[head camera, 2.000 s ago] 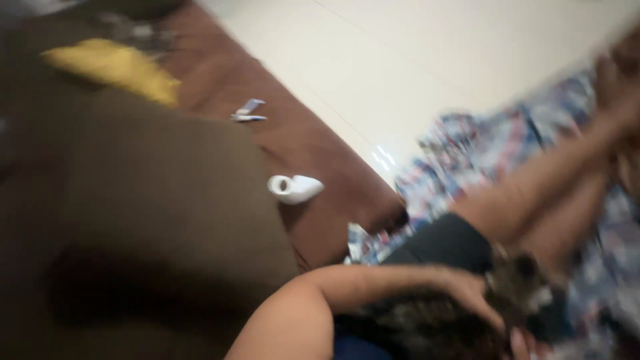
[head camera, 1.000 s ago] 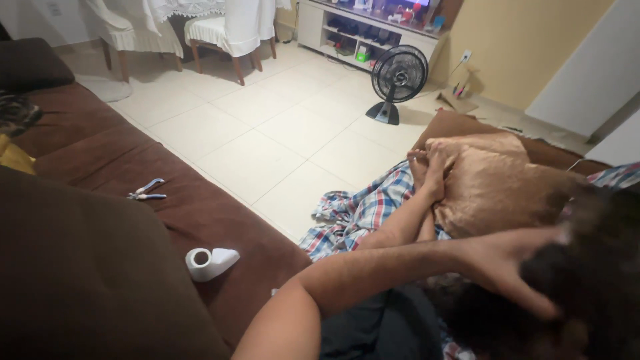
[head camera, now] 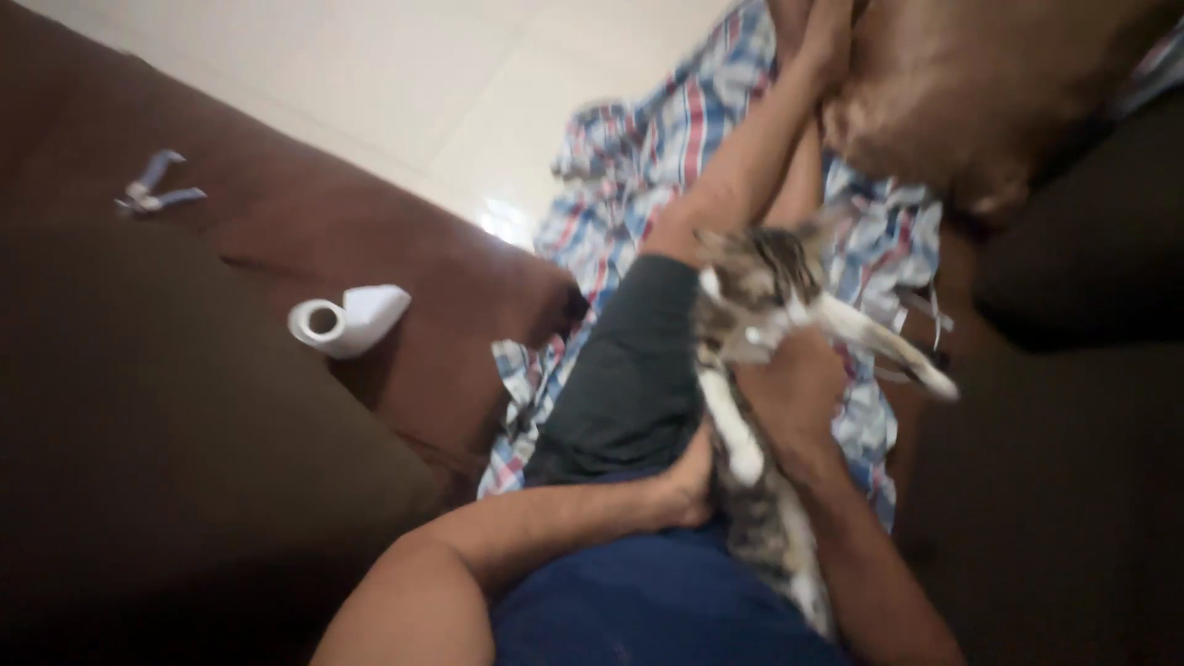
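Observation:
A tabby-and-white cat point(head camera: 763, 277) lies belly up along my lap, its head toward my knees and one foreleg stretched out to the right. My right hand point(head camera: 795, 379) grips it around the neck and chest; the fingers are mostly hidden by its fur. At the cat's side, my left hand point(head camera: 689, 481) rests against its body with the fingertips out of sight, so its grip is unclear. Dark shorts point(head camera: 629, 370) and a blue shirt point(head camera: 657, 601) lie beneath and beside the animal.
On the brown sofa seat point(head camera: 444, 287) to the left lie a white paper roll point(head camera: 356, 319) and small pliers-like clippers point(head camera: 157, 185). A plaid cloth point(head camera: 684, 139) is under my legs. A tan cushion point(head camera: 962, 83) sits by my feet, and a dark cushion point(head camera: 185, 416) at the left.
The view has swung down from the room. My left hand, stretched over dark fur at the right a second ago, is now beside the cat's body. The cat's face and forelegs have come into sight.

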